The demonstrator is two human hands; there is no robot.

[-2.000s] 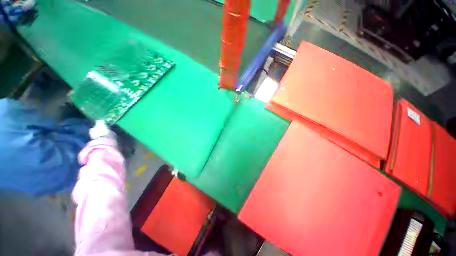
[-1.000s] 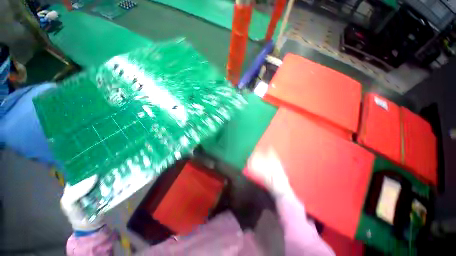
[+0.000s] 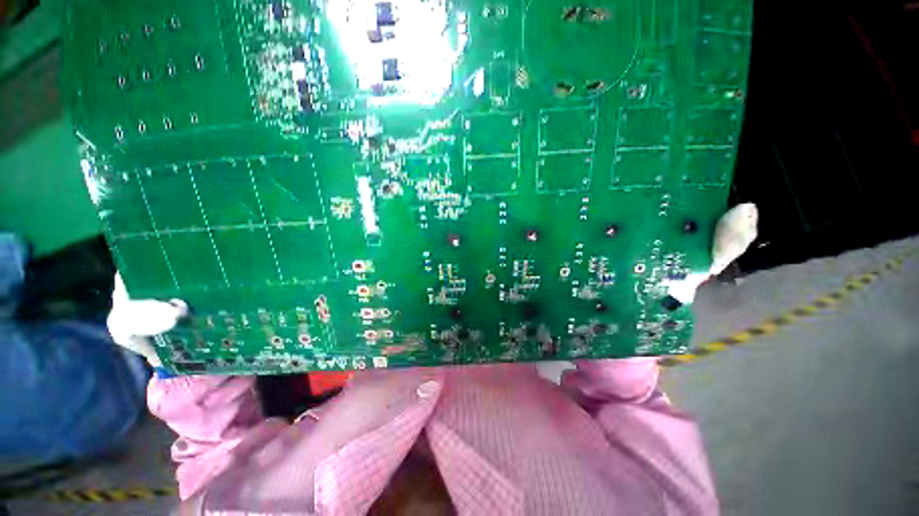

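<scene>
A large green printed circuit board (image 3: 403,217) fills the upper middle of the view, held up before my pink smock. The face towards me shows white printed outlines, part of a printed circle and small parts, with bright glare near the top. My left hand (image 3: 144,317), white-gloved, grips the lower left corner, thumb on the face. My right hand (image 3: 728,247), white-gloved, grips the lower right edge, fingers partly hidden behind the board. The board's top edge is cut off by the frame.
A person's blue clothing (image 3: 60,363) is at the left. A green bench surface (image 3: 45,181) shows behind the board at left. Dark equipment (image 3: 836,141) stands at right, above a grey floor with yellow-black tape (image 3: 786,317). A bit of red (image 3: 329,382) shows below the board.
The board has come closer and squared up before me. My right hand has moved from over the red sheets to the board's right edge. The view has turned away from the sheets.
</scene>
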